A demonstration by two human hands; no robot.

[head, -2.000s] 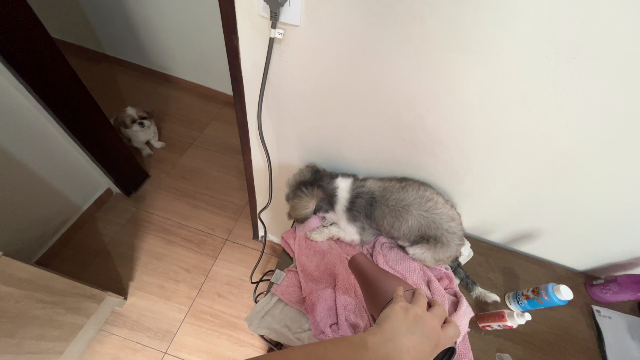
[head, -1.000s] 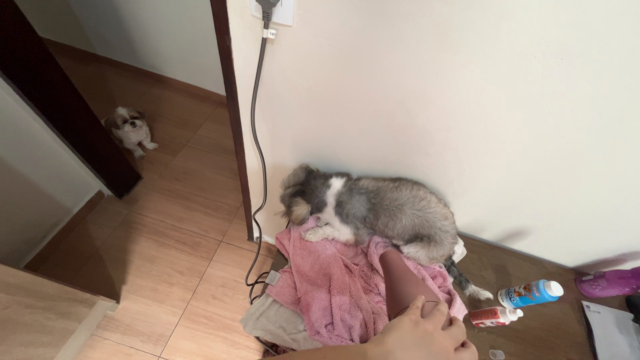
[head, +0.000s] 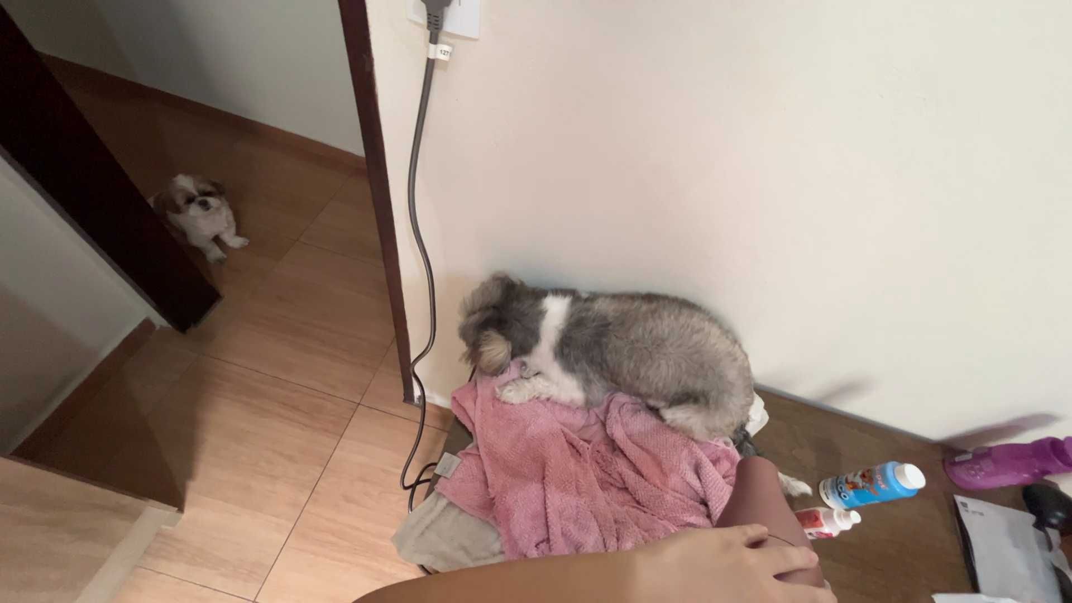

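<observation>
My left hand (head: 733, 565) reaches in from the bottom edge, its fingers around the barrel of a brown hair dryer (head: 758, 494). The dryer's front end lies over the right side of a crumpled pink towel (head: 586, 477); its rear part is hidden or cut off by the frame. Just beyond, a grey and white dog (head: 653, 347) lies along the wall, head to the left and forepaws on the towel. My right hand is not in view.
A black power cord (head: 416, 201) hangs from a wall outlet (head: 462, 18). Right of the towel lie a blue bottle (head: 867, 486), a small red and white bottle (head: 825, 522) and a purple bottle (head: 1005, 463). A small white and brown dog (head: 201, 213) sits in the doorway.
The hair dryer and my left hand have moved right across the towel, away from the dog's forepaws. The grey dog lies in the same place.
</observation>
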